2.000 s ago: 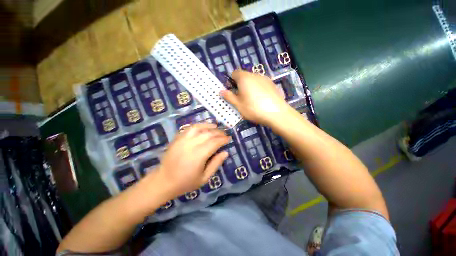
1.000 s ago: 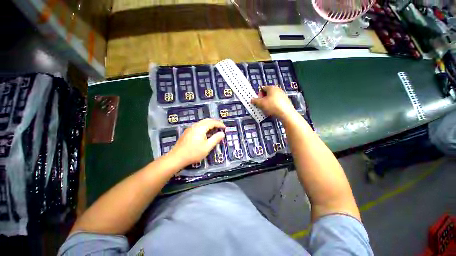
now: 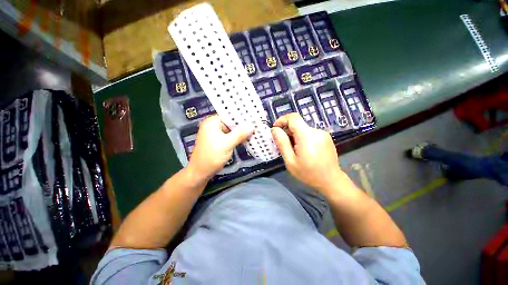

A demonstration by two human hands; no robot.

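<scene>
The white sticker sheet (image 3: 217, 67) with rows of small dark dots is raised over the tray, its far end toward the cardboard and its near end curling down. My left hand (image 3: 216, 146) pinches its near part between thumb and fingers. My right hand (image 3: 306, 146) is at the sheet's near right edge, thumb and fingertips together; whether a dot is between them is too small to tell. The milky tray (image 3: 171, 125) holds dark blue-purple moulded parts (image 3: 306, 42) with gold emblems, some upright and some sideways. The sheet and hands hide several parts.
A reddish-brown flat rectangle (image 3: 117, 125) lies on the green bench (image 3: 401, 72) left of the tray. Stacked filled trays (image 3: 50, 178) stand at far left. Cardboard (image 3: 145, 47) is behind. Another dotted strip (image 3: 479, 43) lies far right. A person's leg (image 3: 465, 164) and a red crate (image 3: 494, 259) are at right.
My left hand has taken hold of the sheet, which is now lifted nearer to me. My right hand has moved down toward my left hand. The view has shifted.
</scene>
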